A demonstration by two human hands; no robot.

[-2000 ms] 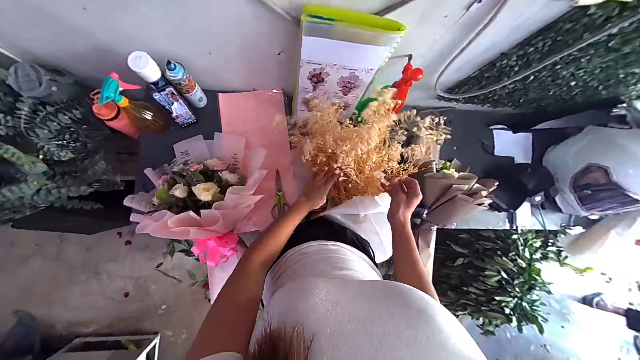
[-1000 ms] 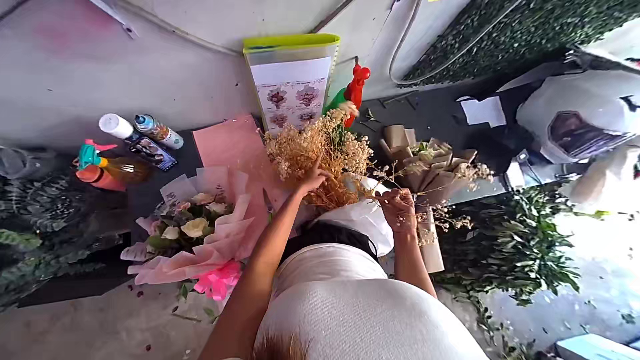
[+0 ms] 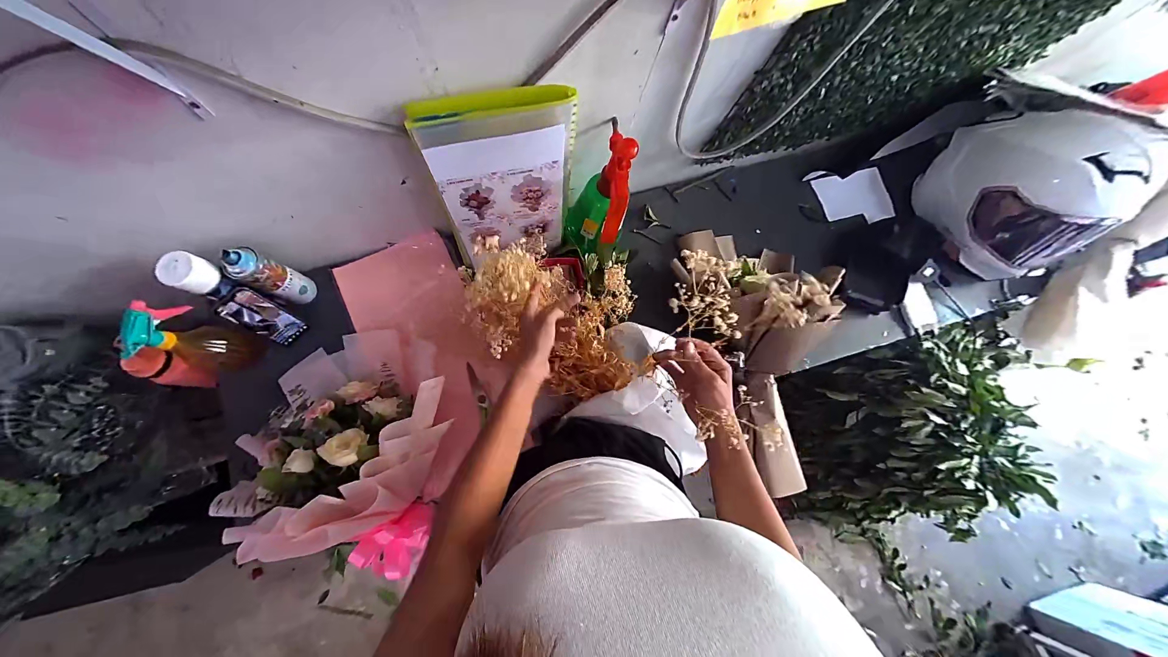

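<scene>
My left hand (image 3: 540,339) reaches into a bunch of dried tan baby's breath (image 3: 593,351), with its fingers among the stems; whether they grip any is hidden. White wrapping (image 3: 643,388) surrounds the lower right of the bunch, against my body. To the right, my right hand (image 3: 701,370) pinches a thin sprig of the dried flowers (image 3: 707,292), whose small heads spread above the hand and hang over the wrist. A brown-paper-wrapped bouquet (image 3: 789,338) lies just beyond that hand.
A pink-wrapped rose bouquet (image 3: 365,484), scissors (image 3: 478,394) and pink paper (image 3: 401,283) are at left, near spray cans (image 3: 274,276) and an amber spray bottle (image 3: 214,349). Behind stand a green sprayer (image 3: 593,214) and a folder (image 3: 493,105). A white helmet (image 3: 1031,192) sits right, above leafy branches (image 3: 912,429).
My right hand has moved right, away from the dried bunch, and a separate sprig now shows in it. The view has shifted somewhat.
</scene>
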